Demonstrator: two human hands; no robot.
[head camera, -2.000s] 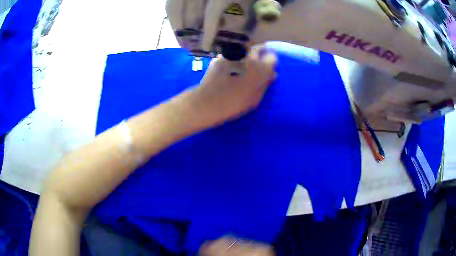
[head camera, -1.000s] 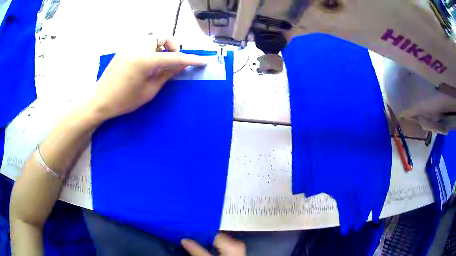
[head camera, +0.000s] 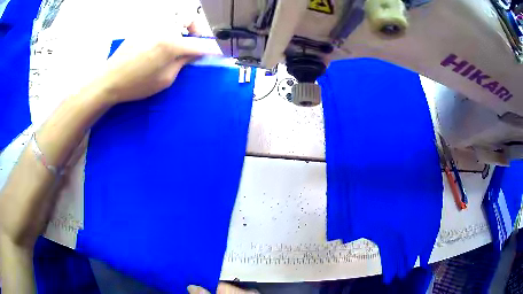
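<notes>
A blue cut panel (head camera: 166, 166) lies flat on the sewing table, its upper right edge at the presser foot (head camera: 245, 74). My left hand (head camera: 152, 66) lies on the panel's top edge, fingers pointing at the foot; a pale band shows by the fingertips. My right hand (head camera: 221, 289) is at the bottom picture edge, mostly cut off, with fingertips at the panel's lower right corner. The needle is not clear to see.
The cream sewing machine head (head camera: 413, 46) spans the top right, with a ridged knob (head camera: 306, 94) beside the foot. Stacked blue panels (head camera: 381, 161) lie right of it. Orange-handled snips (head camera: 455, 186), folded blue pieces (head camera: 502, 207) and blue cloth (head camera: 14, 74) lie farther out.
The left hand moved from across the stack to the panel's top left. The panel now lies apart from the stack, and its pale band has shifted up towards the foot. The right hand sits lower.
</notes>
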